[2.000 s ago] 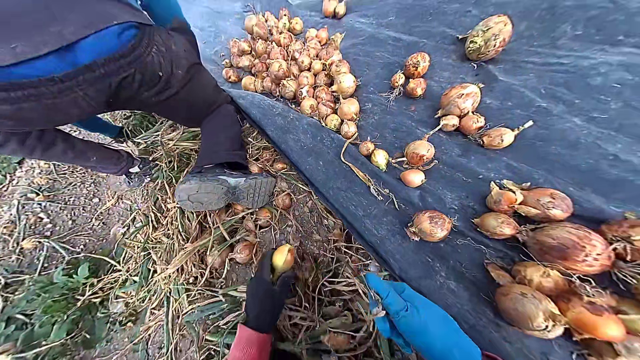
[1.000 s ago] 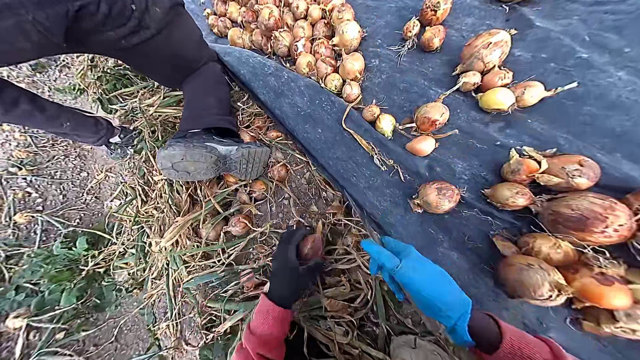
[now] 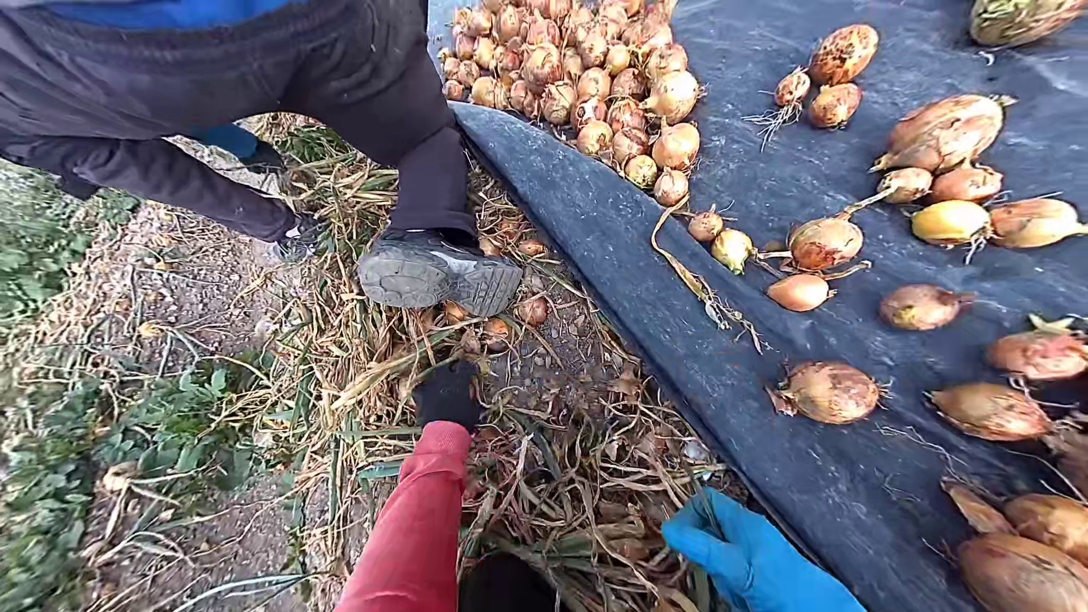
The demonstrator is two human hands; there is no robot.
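My left hand point(image 3: 448, 395), in a black glove, reaches down into dry onion stalks point(image 3: 382, 370). Its fingertips are hidden among them, close to small onions point(image 3: 495, 330) on the soil. My right hand point(image 3: 735, 544), in a blue glove, is low over dry leaves beside the edge of a dark plastic sheet point(image 3: 595, 234). Its fingers are bent, with thin leaf strands at them; whether it grips these is unclear. A brown onion point(image 3: 831, 393) lies on the sheet above my right hand, and a yellow onion point(image 3: 950, 222) and a reddish-brown onion point(image 3: 922, 306) lie farther right.
Another person's shoe point(image 3: 438, 272) rests on the stalks just ahead of my left hand, the leg stretching to the upper left. A heap of onions point(image 3: 586, 76) covers the sheet's far side. More large onions point(image 3: 1024, 571) lie at lower right. Green weeds point(image 3: 183, 416) grow at left.
My left hand held a yellow onion, then a reddish-brown one, and is now among the stalks nearer the shoe. A yellow onion and then a reddish-brown one have appeared on the sheet.
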